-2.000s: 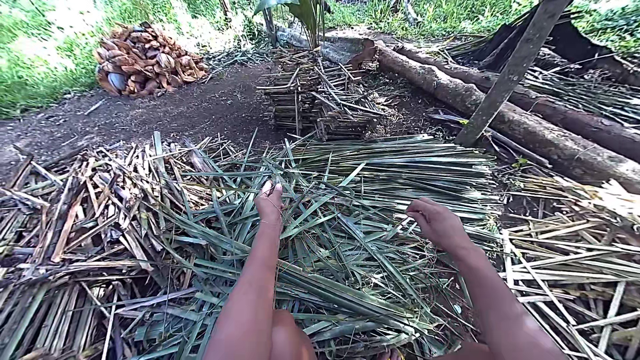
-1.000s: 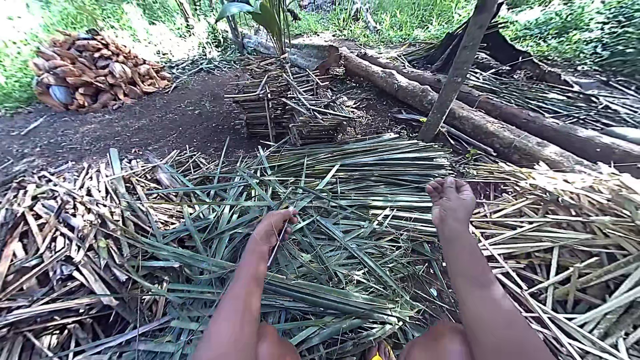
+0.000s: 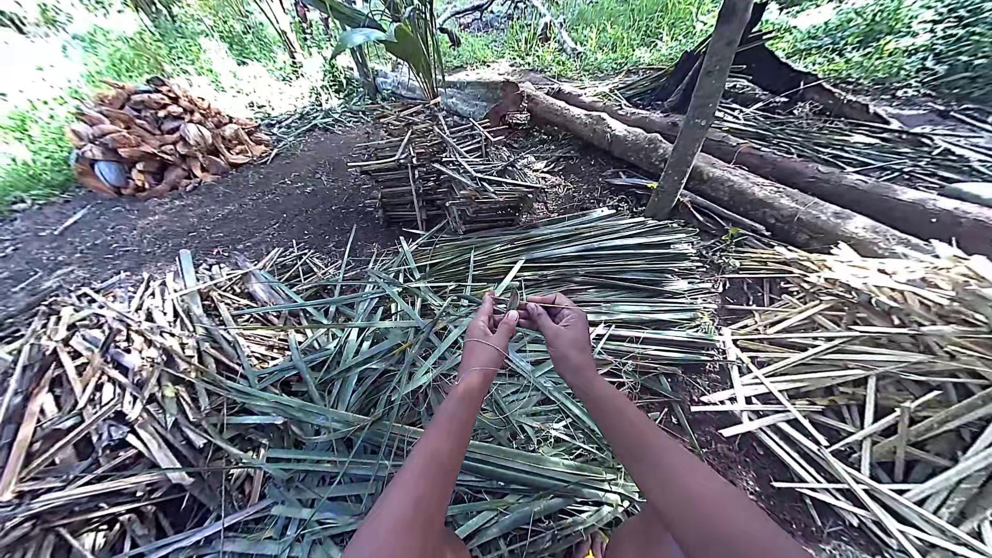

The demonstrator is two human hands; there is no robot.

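Note:
In the head view my left hand (image 3: 490,333) and my right hand (image 3: 554,325) are close together over a heap of green palm leaf strips (image 3: 349,372). Between the fingertips of both hands runs a thin strip or leaf rib, and a small dark piece stands up at my left fingers; I cannot tell what it is. A thin, light strand curves around my left wrist. Just beyond my hands lies a layer of long green leaf strips (image 3: 620,271), set roughly side by side.
Dry split sticks (image 3: 101,387) lie at left, paler ones (image 3: 876,372) at right. Behind stand stacked stick bundles (image 3: 442,170), a wooden post (image 3: 694,116) and long logs (image 3: 759,186). A coconut husk pile (image 3: 163,139) lies on bare soil (image 3: 256,209) at the back left.
My hands were apart in both earlier frames and are now together, with a thin strip between their fingers.

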